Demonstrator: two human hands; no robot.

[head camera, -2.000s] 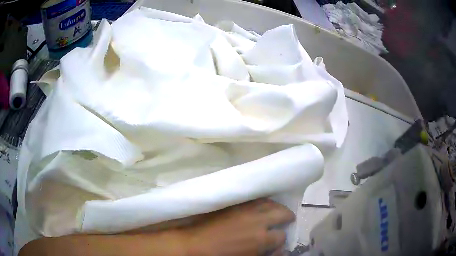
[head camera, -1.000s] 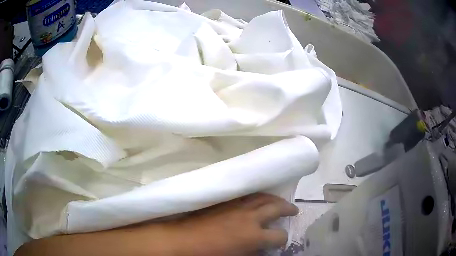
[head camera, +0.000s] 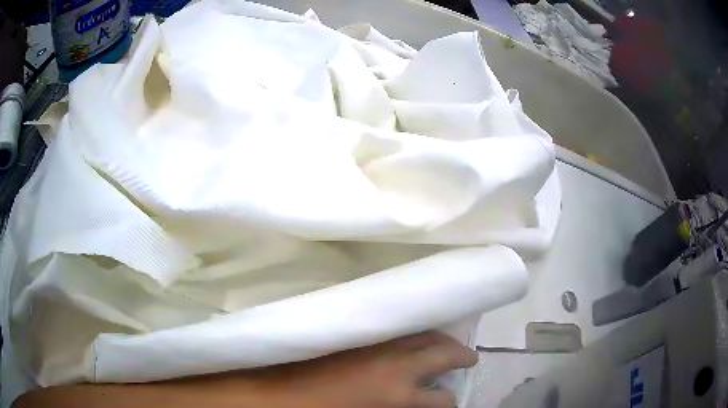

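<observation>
A white garment piece (head camera: 239,159) lies heaped over most of the view, with a fold (head camera: 319,319) along its near side. Cream cloth (head camera: 271,267) shows between the folds. My left hand (head camera: 407,370) lies low in the picture, palm down along the near edge of the fold. It is blurred, its fingers point right and look apart, and its lower side is cut off by the frame. The sewing machine head (head camera: 591,382) with partly visible blue letters is right of the fingers. The needle area is not visible. My right hand is not in view.
The table's raised rim (head camera: 583,111) curves behind and right of the cloth. A slide plate (head camera: 552,337) lies in the tabletop. A blue-and-white labelled tin (head camera: 92,33) and a white thread cone (head camera: 9,123) are at left. White fabric (head camera: 567,40) lies beyond the rim.
The view has shifted, so less of the machine head and its lettering shows at the lower right. My left hand has stayed beside the fold, its fingers slightly changed and now blurred.
</observation>
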